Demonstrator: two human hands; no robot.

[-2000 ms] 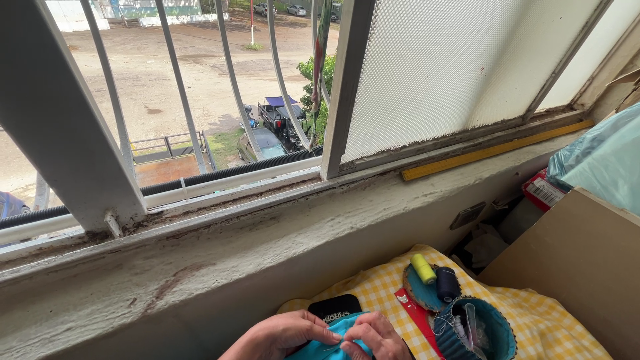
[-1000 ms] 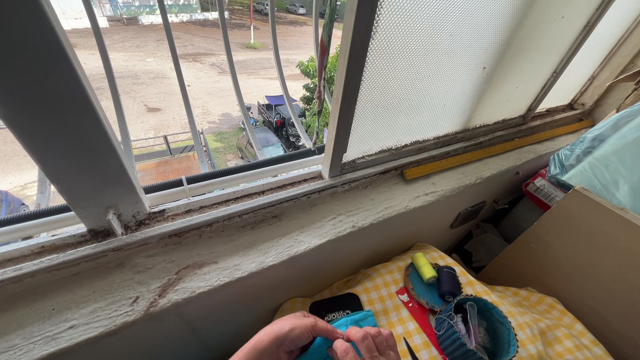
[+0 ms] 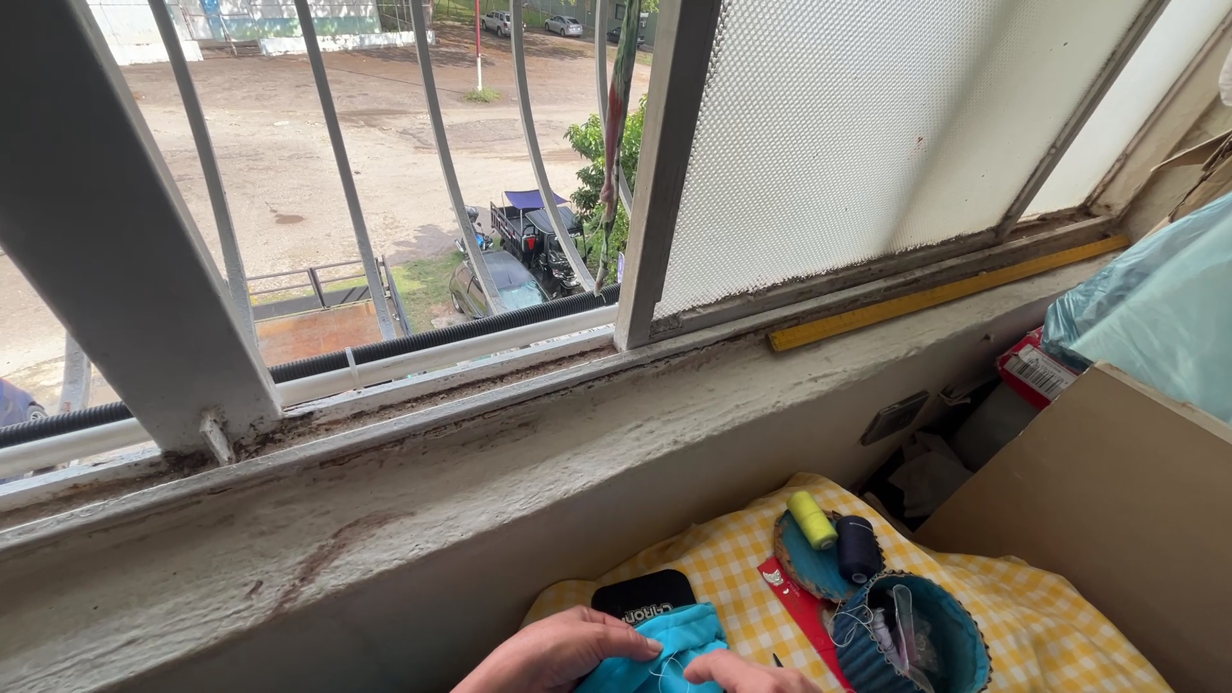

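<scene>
At the bottom edge, my left hand [image 3: 563,650] pinches a turquoise cloth [image 3: 679,635] between thumb and fingers. My right hand [image 3: 746,671] rests at the cloth's right side, partly cut off by the frame; whether it holds a needle cannot be told. Loose white thread lies on the cloth between the hands. A black case [image 3: 647,595] with writing lies just beyond it. To the right are a red flat strip [image 3: 801,616], a yellow-green thread spool [image 3: 811,521] and a dark blue spool [image 3: 858,550] on a round blue lid [image 3: 813,573], and an open blue sewing basket [image 3: 972,640].
A yellow checked tablecloth [image 3: 1039,606] lies under these things. Beyond it runs the rough windowsill [image 3: 462,481] with a yellow ruler-like bar [image 3: 943,294]. At the right stand a brown board [image 3: 1107,520], a red box [image 3: 1038,371] and a light blue plastic bag [image 3: 1155,298].
A dark pointed tip beside my right hand shows less than one second ago. The hands have shifted on the turquoise cloth, and white thread now shows between them.
</scene>
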